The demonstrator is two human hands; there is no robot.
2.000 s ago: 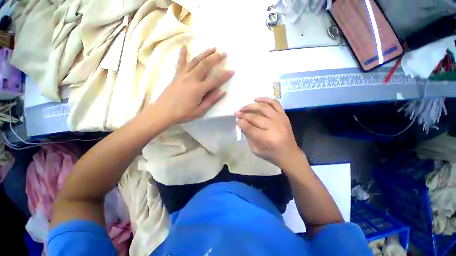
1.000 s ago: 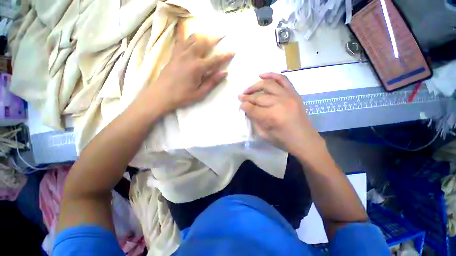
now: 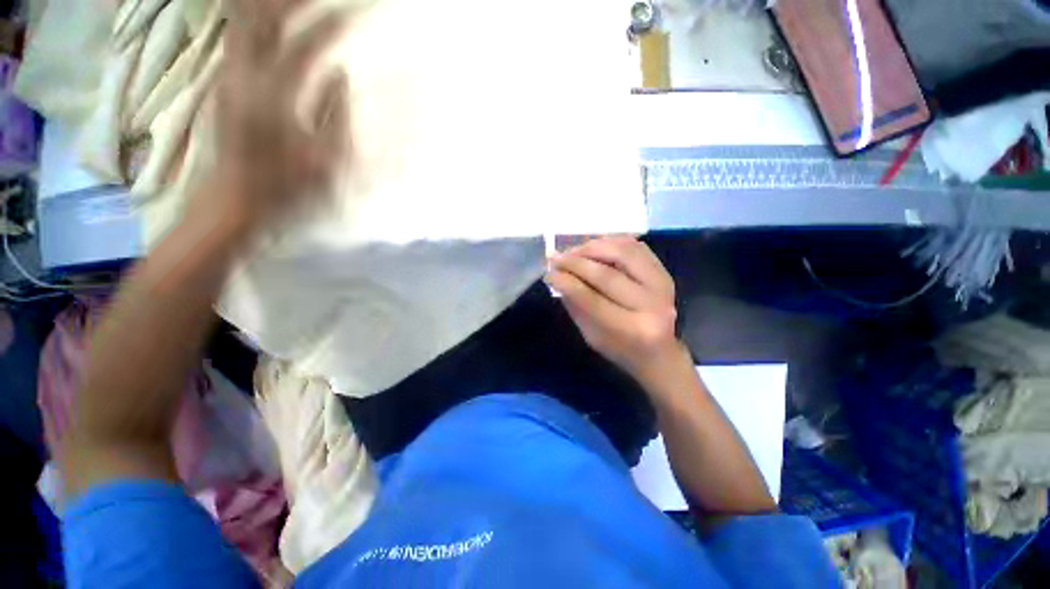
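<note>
The cream fabric [image 3: 461,138] lies over the table and hangs over its front edge onto the lap. Its upper part is overexposed, so detail there is lost. My right hand [image 3: 622,301] pinches a narrow white tape [image 3: 552,255] between its fingertips, at the table's front edge by the cloth's right side. My left hand [image 3: 282,144] is blurred over the folded cloth at the left. Its fingers cannot be made out clearly, nor whether it grips the cloth.
A phone [image 3: 852,75] lies at the upper right, with a crumpled white scrap [image 3: 973,138] beside it. White strips [image 3: 973,247] hang off the table's right edge. The ruler [image 3: 783,173] runs along the front edge. Pink cloth [image 3: 225,443] lies lower left; blue crates [image 3: 852,489] stand lower right.
My left hand has moved left, and the cloth is spread flatter across the middle. My right hand has come down to the table's front edge with the tape. The view has shifted.
</note>
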